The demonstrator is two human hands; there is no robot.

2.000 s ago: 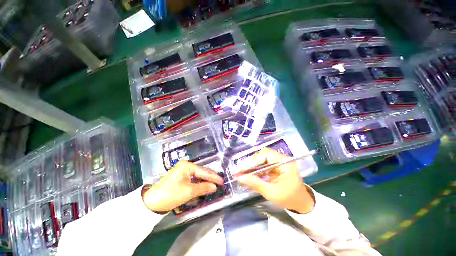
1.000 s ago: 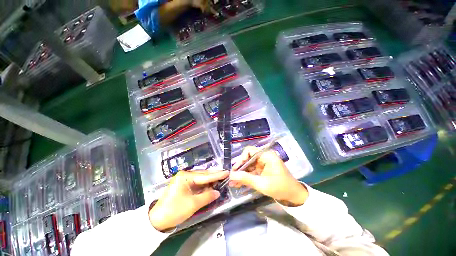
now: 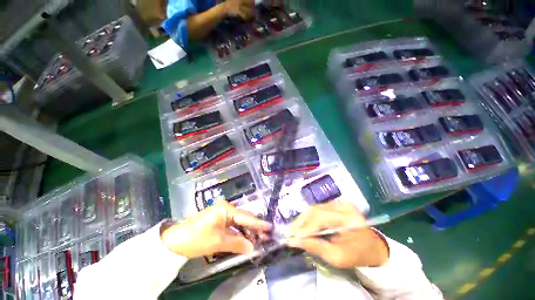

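Observation:
My left hand (image 3: 214,232) and my right hand (image 3: 337,235) are close together over the near end of a clear tray (image 3: 176,196). My left hand holds the lower part of a long dark strip (image 3: 284,152), which stretches away over the tray, blurred. My right hand holds thin pale tweezers (image 3: 358,223), their tip near the strip between both hands. Phone units with red edges, such as one at the left (image 3: 208,153), lie in two columns of tray pockets. My hands partly cover the nearest pockets.
A tray stack (image 3: 384,186) with phones stands at the right, above a blue stool (image 3: 449,218). Another clear tray stack (image 3: 138,170) is at the left. White paper (image 3: 166,54) and a person's blue sleeve (image 3: 178,23) are at the far side. A metal upright (image 3: 88,64) is at upper left.
The strip, first bright with glare and spread wide, then a narrow dark band, now leans right and blurs. The tweezers now point lower and flatter than one second ago. The other person's arm has come into view.

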